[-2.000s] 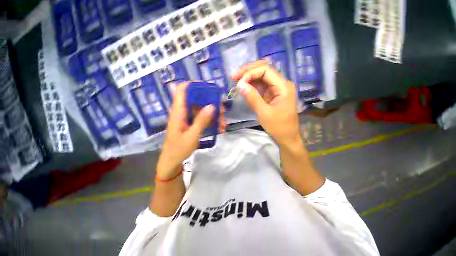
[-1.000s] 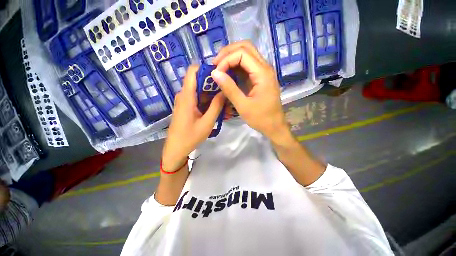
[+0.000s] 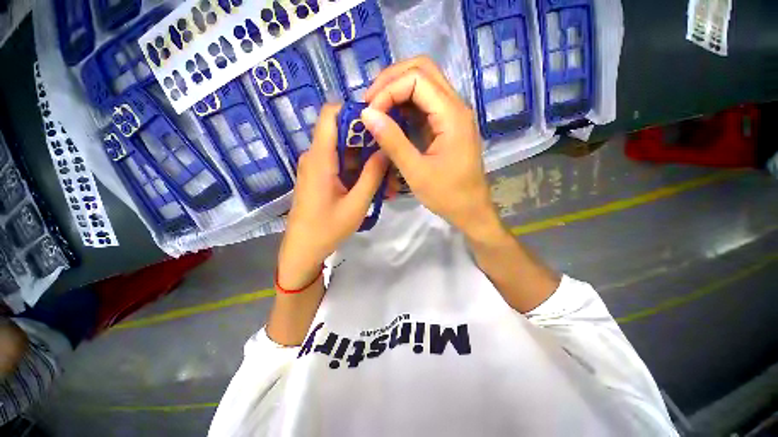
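My left hand (image 3: 328, 188) holds a blue phone case (image 3: 348, 113) upright in front of my chest, fingers on its side and thumb across its opening. A pale camera ring sticker (image 3: 356, 134) lies on the camera end of this case. My right hand (image 3: 431, 141) has its thumb and index fingertips at the sticker's upper right edge, on the case end; whether they still grip the sticker is hidden. The tray (image 3: 426, 43) behind holds rows of blue cases; several near ones at left carry pale rings. A white sticker sheet (image 3: 189, 70) lies across the cases.
A narrow sticker strip (image 3: 83, 192) lies left of the tray, and sheets (image 3: 709, 26) lie at the upper right. A tray of dark cases (image 3: 30, 226) is at far left. A red stool (image 3: 695, 141) stands at right. A person's striped sleeve (image 3: 43, 358) shows at lower left.
The sticker, between my right fingertips two seconds ago, now lies at the case's camera end. Both hands have come together there. Over the last second they barely moved; the view shifted slightly.
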